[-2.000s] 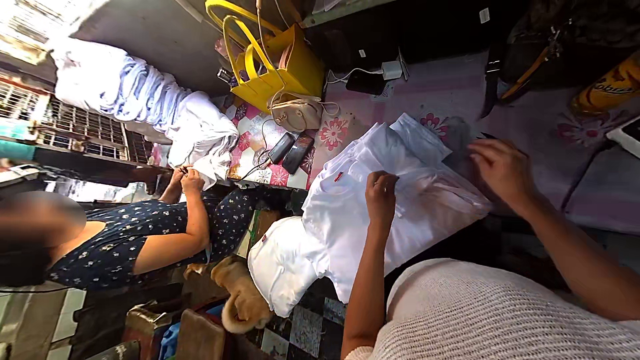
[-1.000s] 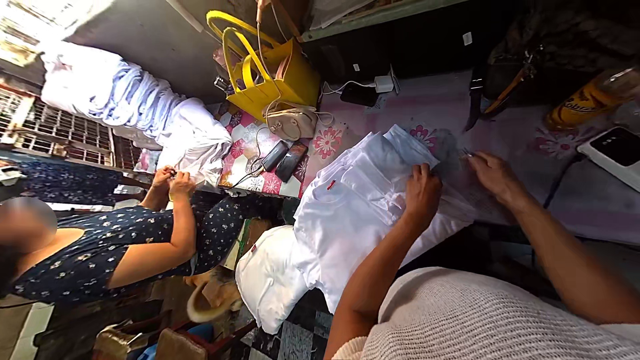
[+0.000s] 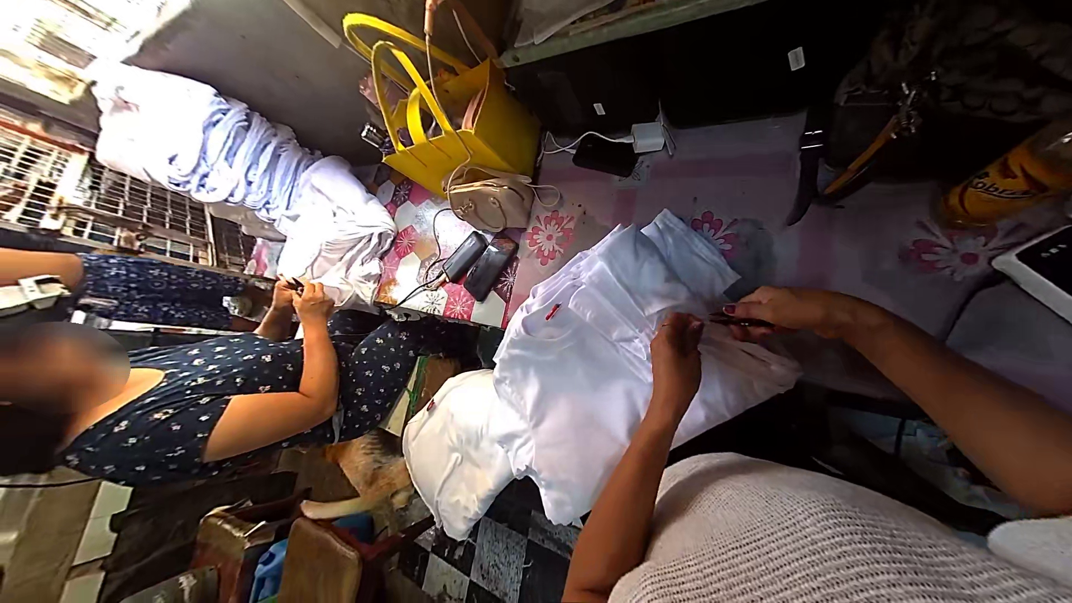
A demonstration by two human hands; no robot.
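White garments (image 3: 578, 377) lie in a pile over the table edge in front of me, with a small red tag near one neckline. My left hand (image 3: 677, 352) is closed at the cloth, its fingertips pinching something too small to make out, probably fabric or thread. Just right of it, my right hand (image 3: 775, 311) grips a small dark metal tool (image 3: 741, 321), perhaps thread snips, whose tip points at my left fingers. Another white garment (image 3: 465, 452) hangs at the pile's lower left.
A yellow tote bag (image 3: 477, 126), a beige pouch (image 3: 490, 201), a dark case (image 3: 490, 268) and a black device with a charger (image 3: 605, 156) stand on the flowered tablecloth (image 3: 620, 197). A bottle (image 3: 1005, 180) is at right. Left, a co-worker (image 3: 218, 402) handles white cloth; a dog (image 3: 373, 473) is below.
My right hand has moved in toward my left hand, the tool's tip now close to its fingers. My left hand was farther left on the garments two seconds ago.
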